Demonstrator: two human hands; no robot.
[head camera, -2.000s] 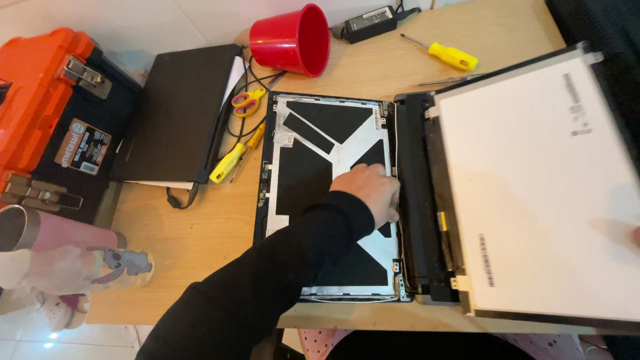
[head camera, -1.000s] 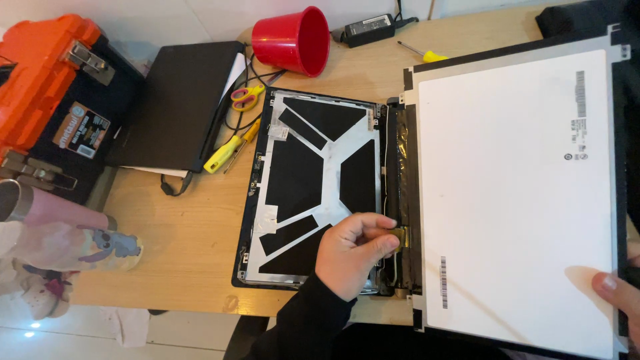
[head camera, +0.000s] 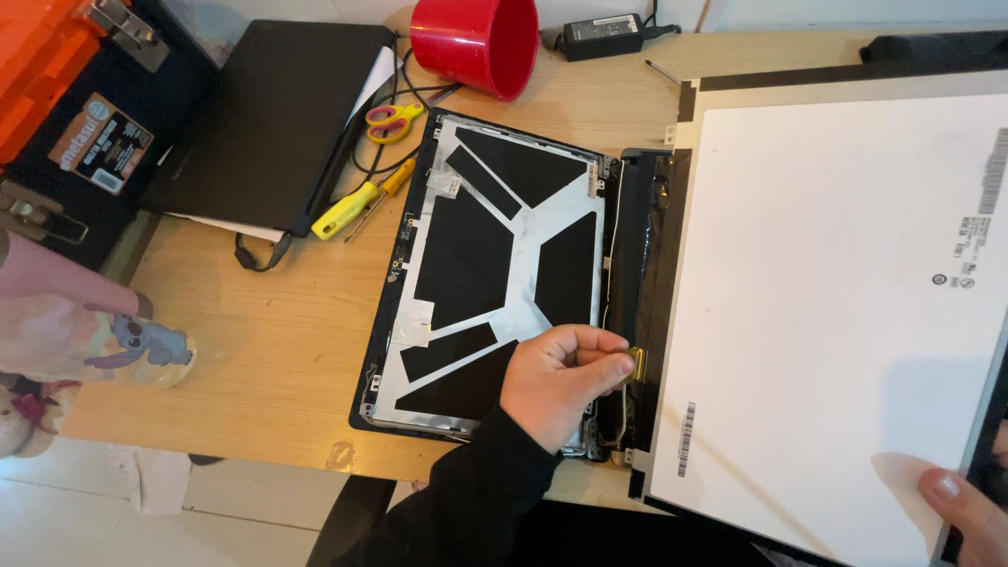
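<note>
My left hand (head camera: 563, 382) pinches the yellow-taped end of a display cable (head camera: 635, 366) between thumb and fingers, at the near side edge of an LCD panel. The white back of the LCD panel (head camera: 811, 299) faces up, and my right hand (head camera: 965, 504) holds it by its lower right edge, partly out of frame. Left of the panel lies the opened laptop lid shell (head camera: 524, 260), lined with silver foil and black patches. Its hinge side meets the dark laptop body (head camera: 630, 236), mostly hidden beneath the panel.
A closed black laptop (head camera: 268, 118), scissors (head camera: 394, 122) and a yellow-handled screwdriver (head camera: 346, 211) lie to the left. Behind are a red plastic cup (head camera: 476, 47) and a power adapter (head camera: 602, 37). An orange and black toolbox (head camera: 102, 102) and a pink tumbler (head camera: 59, 276) stand at far left.
My left hand has moved from over the lid shell to the cable at the panel's edge. The panel has shifted and covers the screwdriver handle at the back, seen earlier.
</note>
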